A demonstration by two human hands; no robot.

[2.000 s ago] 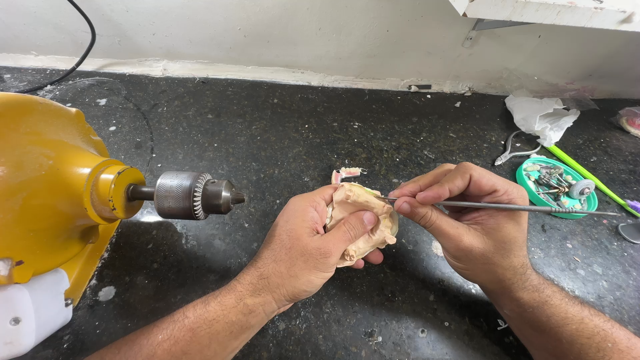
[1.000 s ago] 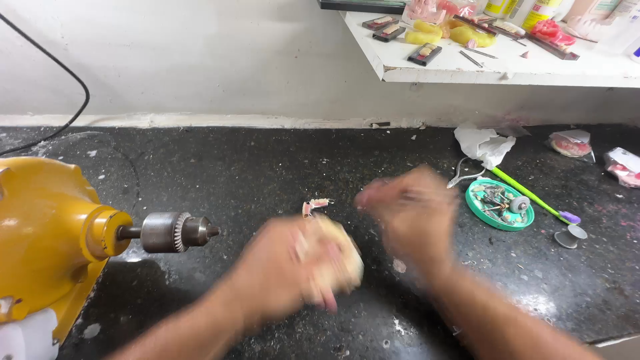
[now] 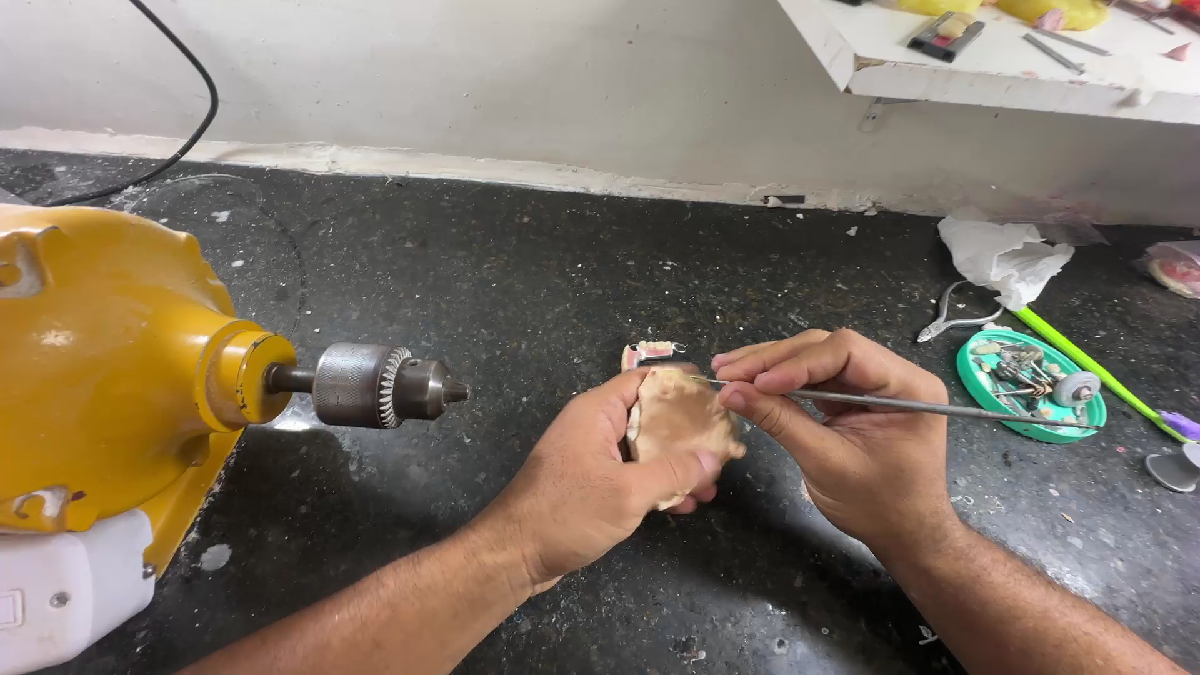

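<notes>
A beige plaster dental model (image 3: 682,422) lies in my left hand (image 3: 591,469), with the thumb across its lower part and fingertips showing beneath. My right hand (image 3: 844,422) holds a thin metal dental hand instrument (image 3: 900,405) between thumb and fingers, its tip at the model's upper edge. Whether the tip touches the plaster cannot be told. Just behind the model, a partial denture (image 3: 649,352) with pink base, teeth and a wire clasp rests on the dark speckled countertop (image 3: 487,272).
At left stands a yellow motor (image 3: 103,366) with a metal drill chuck (image 3: 375,386). On the right are a green dish (image 3: 970,375) of burs, pliers (image 3: 949,314), crumpled white paper (image 3: 1003,258) and a green-handled brush (image 3: 1087,361). A white shelf (image 3: 900,80) juts out at upper right.
One second ago both hands were blurred in motion, with the right hand apart from the model. Now the instrument's tip is back at the model's edge, much as two seconds ago.
</notes>
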